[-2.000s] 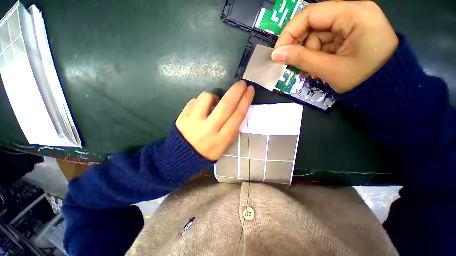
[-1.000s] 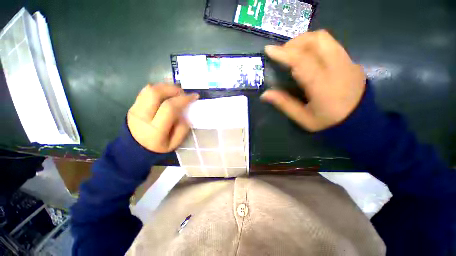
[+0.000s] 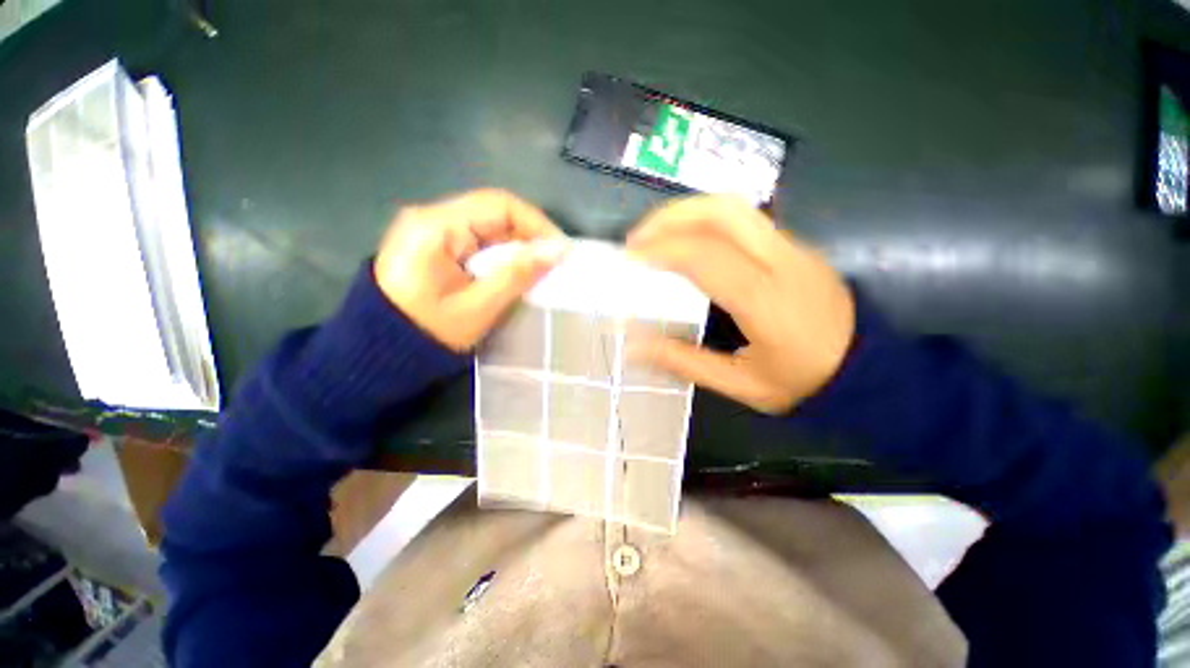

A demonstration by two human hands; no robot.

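Observation:
The backing sheet [image 3: 581, 415] with grey-beige adhesive pads in a grid hangs over the bench's near edge, its blank white strip at the top. My left hand [image 3: 472, 265] pinches the sheet's upper left corner. My right hand [image 3: 757, 303] is blurred, its thumb over the upper right pads and its fingers at the top edge; whether it grips is unclear. Beyond the hands lies a phone unit [image 3: 679, 141], slightly tilted, with a plain black bay at left, a green board and a silvery right end.
A stack of white pad sheets [image 3: 111, 255] stands at the left of the dark green bench top [image 3: 352, 111]. Another unit [image 3: 1171, 150] is cut off at the right edge. Cardboard and crates show below left.
Both hands have come together at the sheet. The unit with the whitish covered bay is no longer beside them. A unit with a black bay lies beyond the hands; the view has shifted.

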